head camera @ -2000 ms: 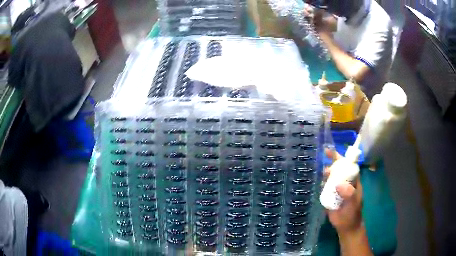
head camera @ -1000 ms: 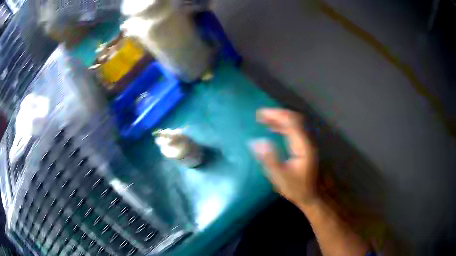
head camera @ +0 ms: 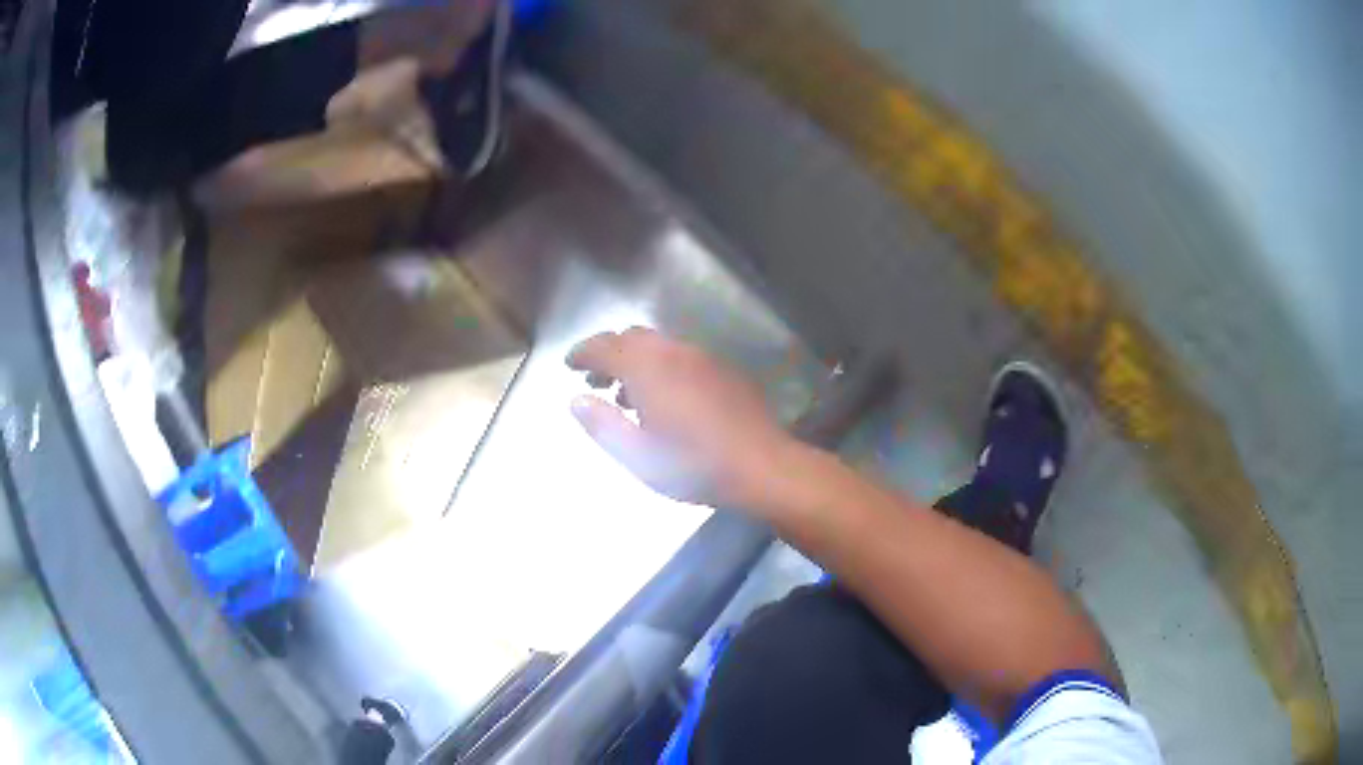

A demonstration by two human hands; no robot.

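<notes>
My right hand (head camera: 680, 411) reaches in from the lower right. Its thumb and fingers are apart and I see nothing held in it. It is over a bright, glaring pale surface (head camera: 516, 575), low down beside my leg; whether it touches the surface I cannot tell. An open brown cardboard box (head camera: 277, 359) with flaps lies left of the hand. My left hand is out of the picture. The white nozzle bottle and the tray stack are not in view.
A blue plastic piece (head camera: 232, 531) lies left of the pale surface. A grey curved edge (head camera: 90, 523) runs down the left side. My dark trouser leg (head camera: 815, 680) and a dark shoe (head camera: 1024, 441) are at lower right. A yellow line (head camera: 972, 194) crosses the grey floor.
The view has swung right and down, away from the trays. My right hand held the white bottle, then was empty with the bottle standing on the green mat; now it is over the low pale surface.
</notes>
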